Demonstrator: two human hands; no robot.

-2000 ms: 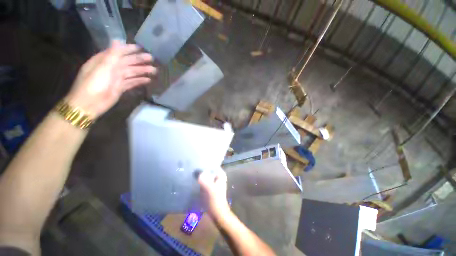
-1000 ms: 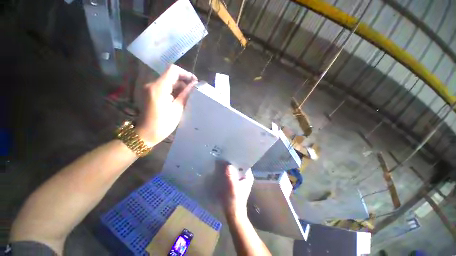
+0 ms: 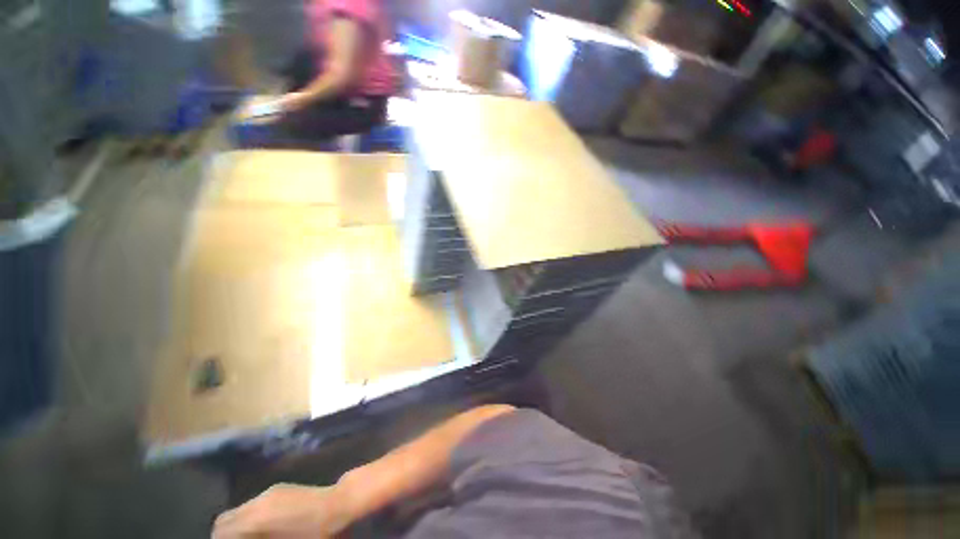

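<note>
The view is blurred. My right hand (image 3: 276, 514) is at the bottom left, partly cut off by the lower edge; its fingers cannot be made out. No held thing can be seen. My left hand is out of the picture. In front of me, a block of stacked grey housings (image 3: 568, 305) stands with a tan cardboard sheet (image 3: 537, 179) on top. To its left lies a lower, wide cardboard-covered layer (image 3: 263, 274) with dark edges below its front. A small dark object (image 3: 208, 374) lies on that cardboard.
A person in a pink top (image 3: 358, 53) is behind the load, arm bent over it. A red pallet jack (image 3: 779, 253) stands on the floor to the right. Boxes (image 3: 679, 95) are at the back. A blurred grey-blue stack (image 3: 895, 368) is at the right edge.
The view has swung from the hanging parts and blue crate to the cardboard-covered load. The housing that both hands held is no longer visible. My left hand has left the picture.
</note>
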